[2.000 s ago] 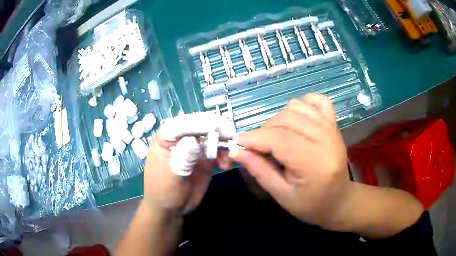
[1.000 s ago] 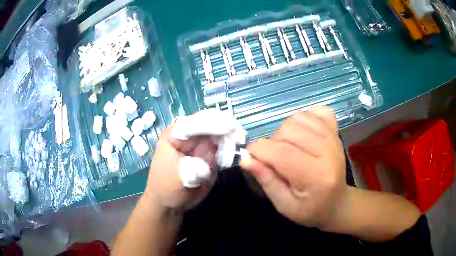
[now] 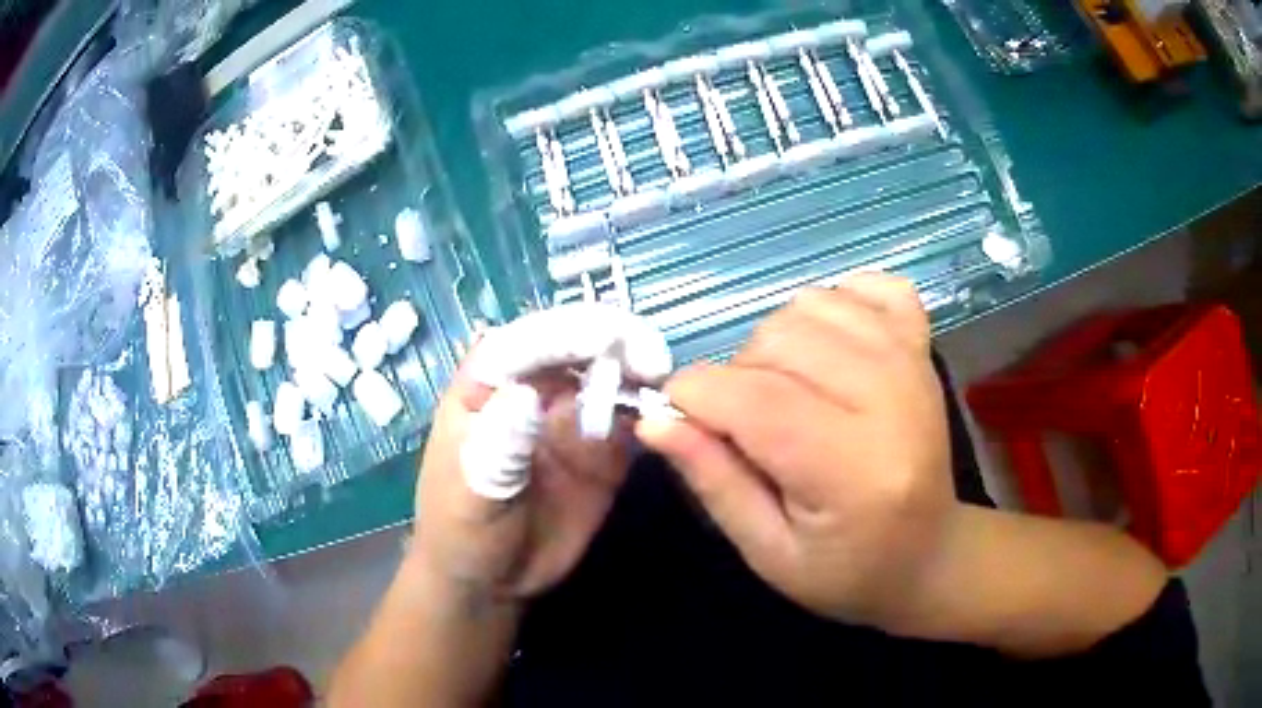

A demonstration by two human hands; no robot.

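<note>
My left hand wears white ribbed finger cots on the thumb and a finger. Its covered finger curls over a small white plastic housing, held upright between the hands. My right hand is bare and pinches a small white insert between thumb and forefinger, at the housing's right side. Whether the insert is inside the housing cannot be told. Behind the hands, a clear blister tray holds several finished assemblies side by side.
To the left, a clear tray holds loose white housings and a box of small white pieces. Crumpled plastic bags lie far left. Shiny metal parts and an orange fixture are upper right. A red stool stands right.
The hands dipped and turned the housing, then came back to nearly the earlier pose, with the housing upright again. The trays have shifted slightly left and up in view.
</note>
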